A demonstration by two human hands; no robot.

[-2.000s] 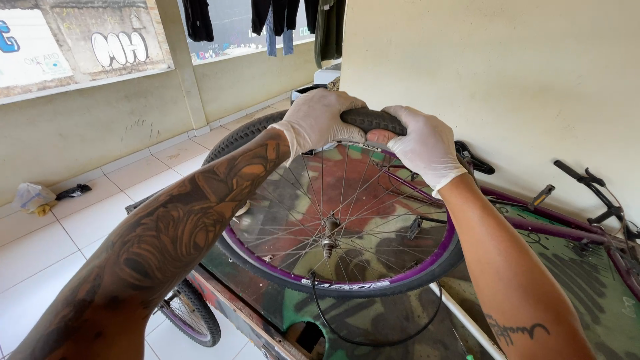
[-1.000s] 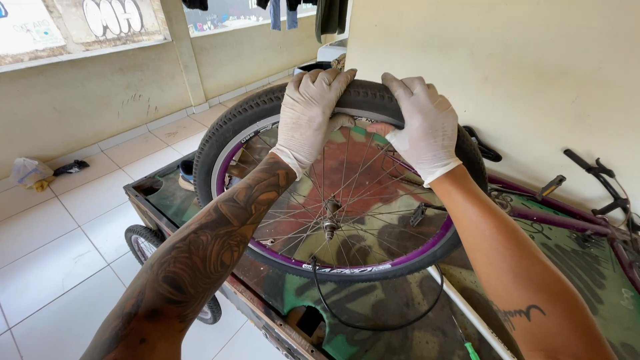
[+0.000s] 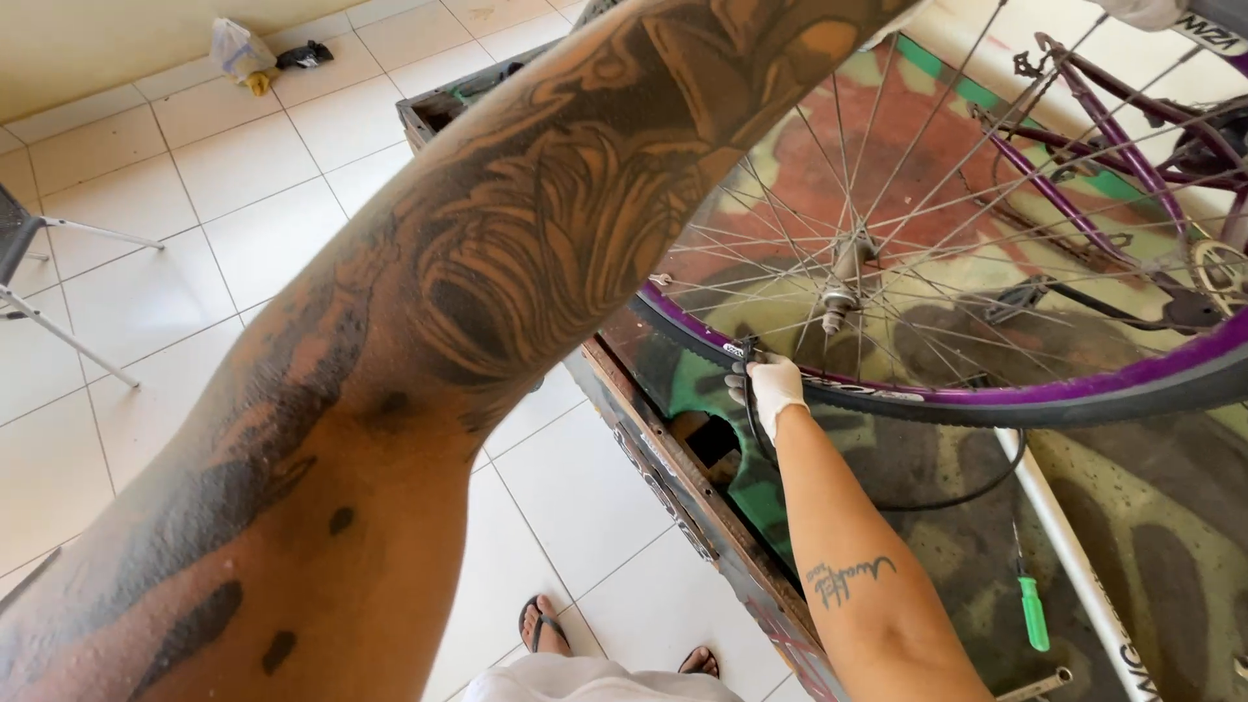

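A bicycle wheel with a purple rim and black tyre stands tilted over the camouflage-painted bench. My right hand, in a white glove, grips the end of a thin black hose at the rim's lower left, by the valve area; the exact joint is hidden by my fingers. My tattooed left arm crosses the view to the top. Of my gloved left hand only a part shows at the upper edge, beside the rim, and its grasp is cut off. The metal hub sits among the spokes.
On the bench lie a green-handled screwdriver, a white tube and a metal tool. A purple bicycle frame lies behind the wheel. A folding chair and plastic bags are on the tiled floor.
My right hand has left the top of the tyre and come down to the hose end at the lower rim. The view has moved closer and tipped downward.
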